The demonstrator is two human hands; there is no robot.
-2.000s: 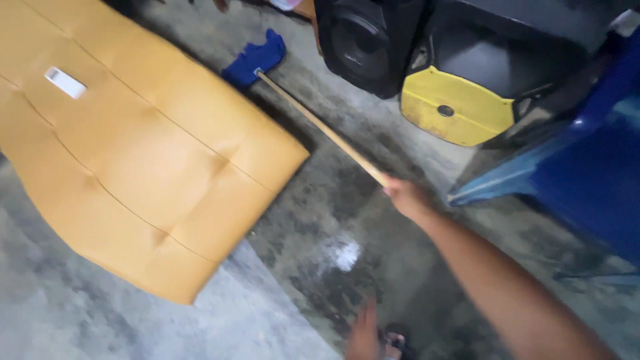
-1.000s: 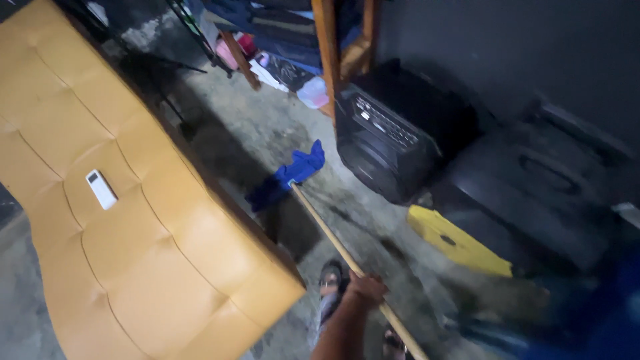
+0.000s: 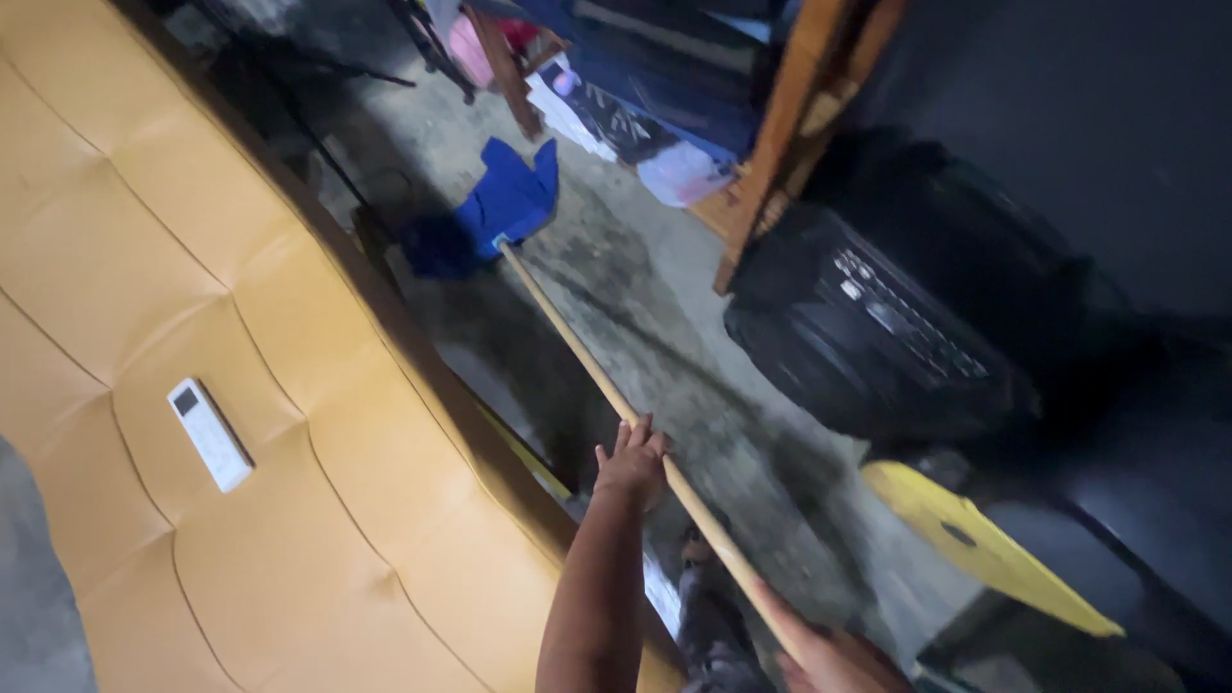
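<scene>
A long wooden pole runs from a blue cloth mop head on the concrete floor down to the lower right. My left hand is on the pole near its middle, with the fingers partly spread over it. Lower down, at the bottom edge, my right hand grips the pole, and its far side is out of view. Part of the cloth lies in shadow beside the tan tufted couch. On the couch rests a white remote control.
At right stand a black speaker and a yellow panel. A wooden rack holds dark cloth, with a plastic bag at its foot. Thin black stand legs reach along the couch's far side. My foot is below the pole.
The blue mop head has moved farther along the floor beside the couch, toward the rack. Both hands are now visible on the pole; one second ago only one plainly was. The view has shifted.
</scene>
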